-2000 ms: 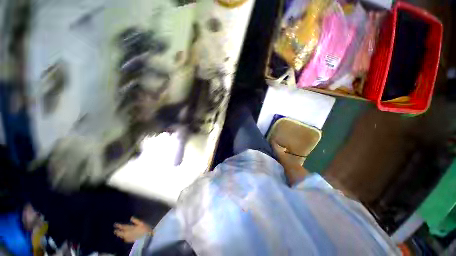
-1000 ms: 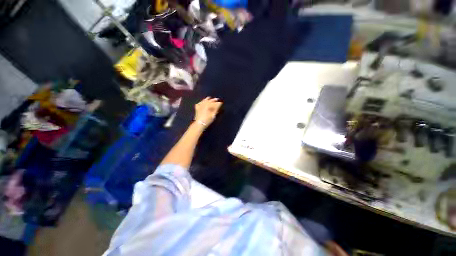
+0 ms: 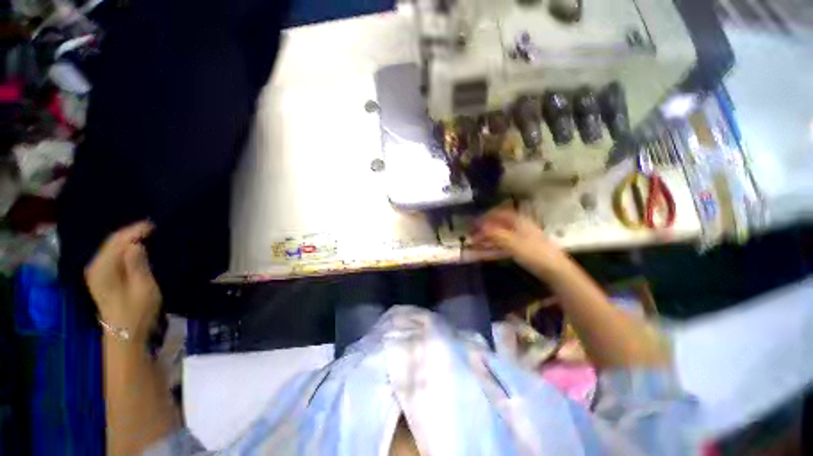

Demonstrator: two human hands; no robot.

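Black cloth (image 3: 169, 134) hangs over the left end of the white machine table (image 3: 303, 116). My left hand (image 3: 129, 276) is at its lower left edge, fingers bent against the cloth; whether they grip it cannot be told. My right hand (image 3: 510, 235) is at the table's front edge, just below the needle area of the overlock machine (image 3: 544, 89). Its fingers are blurred, and whether they hold anything cannot be told. The machine has a cream head, a row of dark knobs and a shiny metal plate.
Scissors with yellow and red handles (image 3: 658, 200) lie on the table right of the machine. Multicoloured scraps (image 3: 40, 169) are heaped at the far left, above a blue crate (image 3: 67, 374). A white bench (image 3: 258, 383) is below the table.
The view has swung right, bringing the machine to the centre. My right hand has come into view at the machine. My left hand is now at the cloth's lower edge.
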